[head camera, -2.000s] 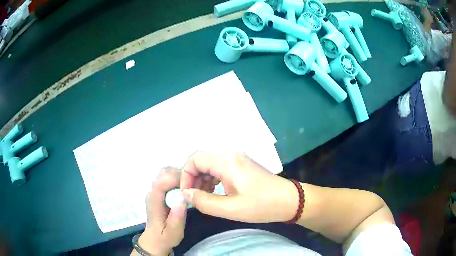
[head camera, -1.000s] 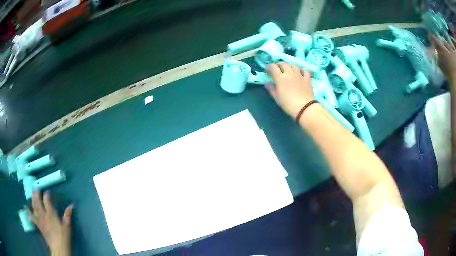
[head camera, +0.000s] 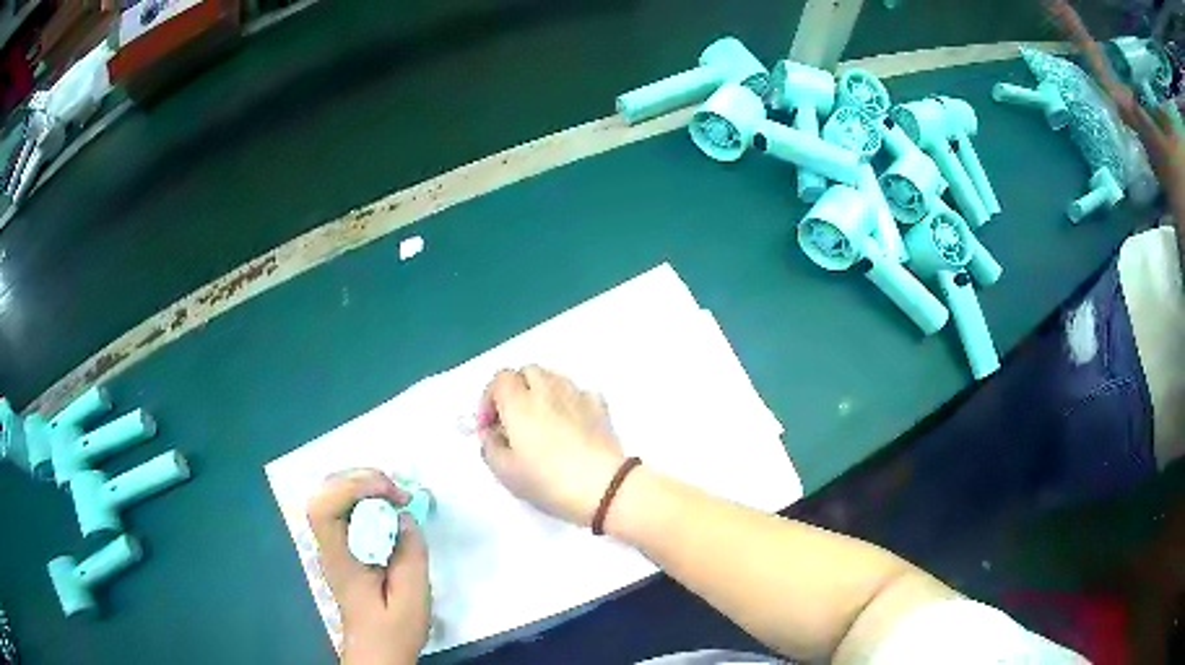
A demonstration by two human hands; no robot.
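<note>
My left hand (head camera: 377, 572) is closed around a turquoise mini fan (head camera: 373, 531), with the pale round handle end facing up between thumb and fingers. Part of the fan shows beyond the fingers; the rest is hidden. My right hand (head camera: 552, 442) is over the white label sheet (head camera: 702, 416), thumb and fingertips together at its surface. A small pale spot shows at the fingertips; whether a label is pinched there cannot be told. The sheet lies on the green bench below both hands.
Loose turquoise fans (head camera: 832, 227) are piled at upper right. Several fans (head camera: 143, 478) lie at the left. A white scrap (head camera: 411, 247) lies near the pale edge strip (head camera: 377, 221). At far right are a clear bubble bag (head camera: 1098, 124) and another person's arm (head camera: 1144, 117).
My right hand has come back from the fan pile to the sheet, and one fan is gone from the pile's left. My left hand has moved from the left group to the sheet and holds a fan.
</note>
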